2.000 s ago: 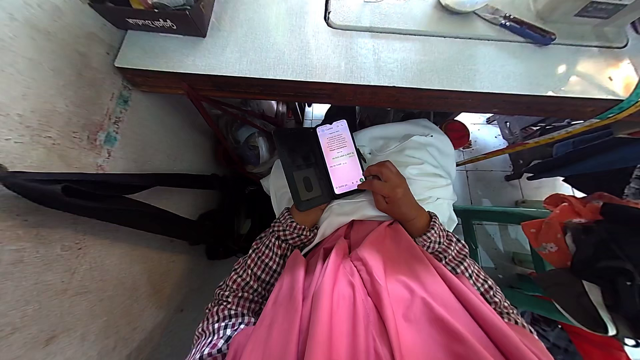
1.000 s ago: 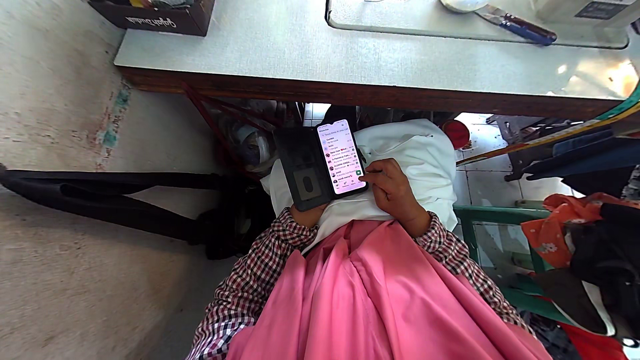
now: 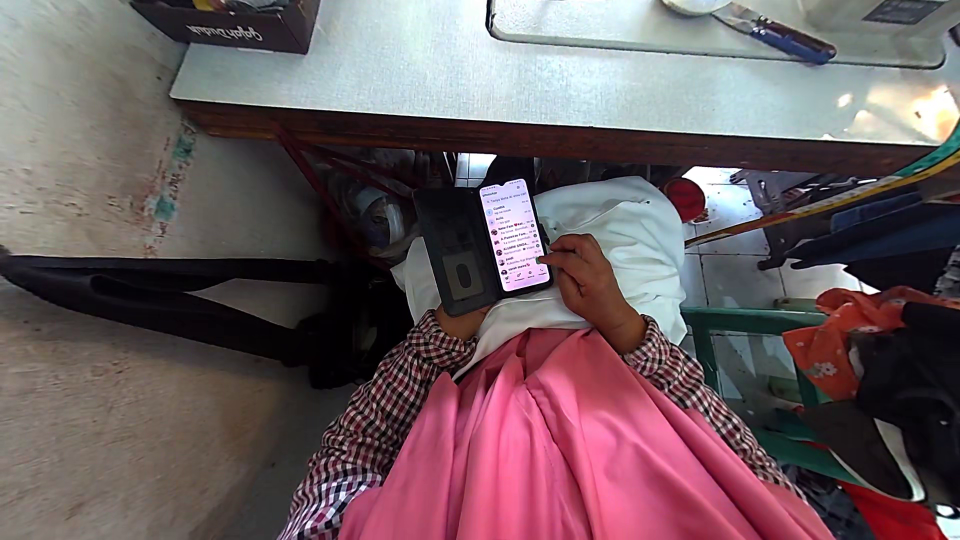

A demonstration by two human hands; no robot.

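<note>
A smartphone (image 3: 516, 236) with a lit screen bearing writing lies in a black flip case (image 3: 459, 255), whose cover is folded out to the left. My left hand (image 3: 463, 321) is under the case and holds it from below; most of its fingers are hidden. At the phone's lower right edge is my right hand (image 3: 583, 274), fingers bent, with a fingertip at the screen's side. White cloth (image 3: 626, 232) covers my lap beneath the phone. Pink fabric hangs in front of my body, and both sleeves are checked.
A metal-topped table (image 3: 405, 82) spans the view ahead, with a dark box (image 3: 247, 30) at its left and a blue-handled tool (image 3: 791, 41) on an inset plate. A black strap (image 3: 150, 300) hangs by the left wall. Clothes (image 3: 900, 375) lie on a green chair (image 3: 750, 319) at right.
The phone's screen went from a pink page with a few lines to a list. My right hand has shifted slightly at the phone's edge; my left hand stays under the case.
</note>
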